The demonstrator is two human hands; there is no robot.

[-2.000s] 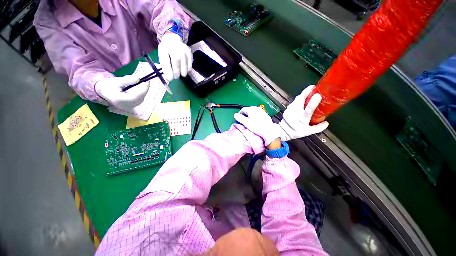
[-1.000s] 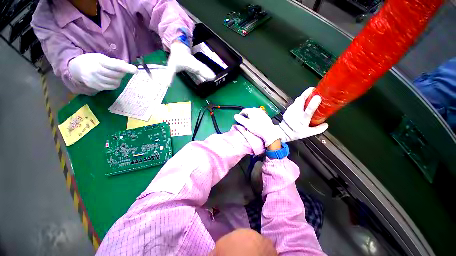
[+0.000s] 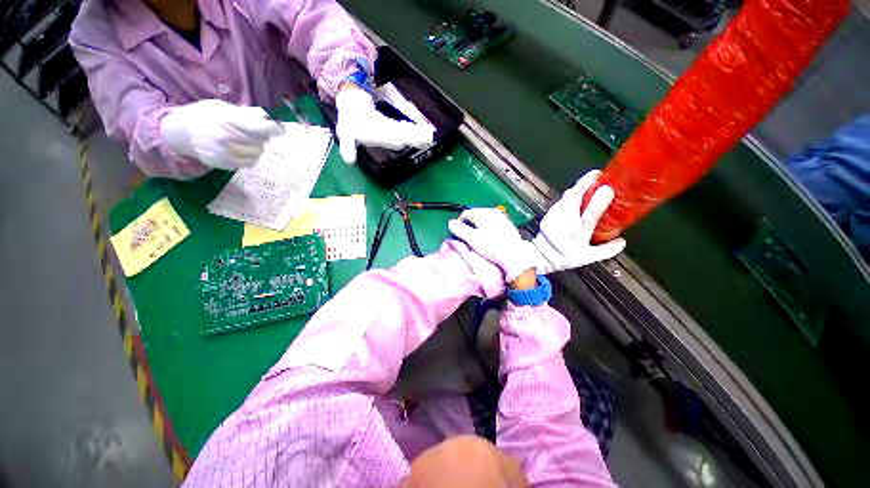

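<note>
My left hand (image 3: 579, 227), white-gloved, reaches right and rests against the lower end of the red wrapped post (image 3: 706, 119), thumb and fingers spread at its edge. My right hand (image 3: 488, 238), gloved with a blue wrist strap (image 3: 529, 291), lies across my left wrist; its fingers look slightly bent and their grip is unclear. A green circuit board (image 3: 264, 283) lies component side up on the green mat (image 3: 229, 367). Diagonal cutters (image 3: 406, 206) lie jaws open, left of my right hand.
Across the table, a coworker's gloved hands (image 3: 221, 133) are over a record sheet (image 3: 275, 176) and a black tray (image 3: 405, 170). A sticker sheet (image 3: 341, 229) and yellow note (image 3: 151, 236) lie on the mat. Several boards (image 3: 596, 110) sit on the conveyor (image 3: 534, 81).
My hands have stayed put. The coworker's hands have parted; one has moved to the black tray, and the dark tools they held are no longer clearly seen. The conveyor boards have shifted slightly left.
</note>
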